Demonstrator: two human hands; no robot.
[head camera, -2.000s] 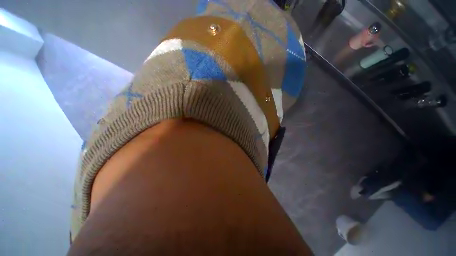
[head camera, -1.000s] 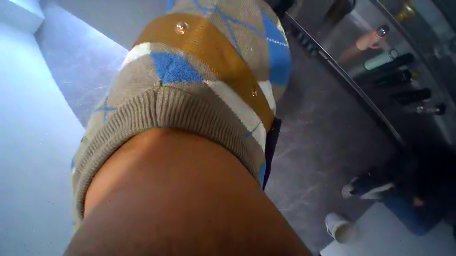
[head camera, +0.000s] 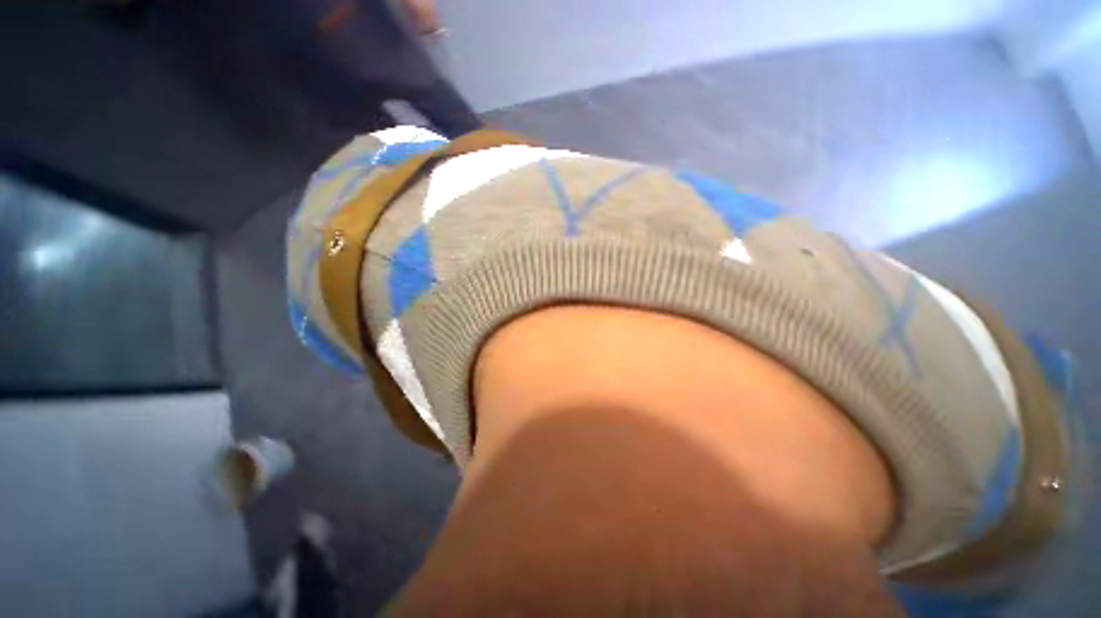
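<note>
Neither of my hands shows clearly as mine. The argyle knit sweater (head camera: 628, 223) with a ribbed neck fills the middle, worn by me, in grey-beige with blue and white diamonds. Brown straps (head camera: 342, 268) with shiny rivets run over both shoulders. My bare neck and chin area fill the bottom middle. At the top left a small blurred skin-coloured patch, perhaps fingers (head camera: 423, 15), is cut off by the edge; whose it is cannot be told.
A white cup or small tub (head camera: 260, 468) lies on the grey floor at lower left, beside a pale panel (head camera: 115, 501). A dark glassy panel (head camera: 103, 296) stands above that panel. Dark blurred shapes fill the top left; a pale wall (head camera: 676, 42) runs along the top.
The view has swung round: the shelving with small items has left the picture, the white cup has moved from lower right to lower left, and both straps now show.
</note>
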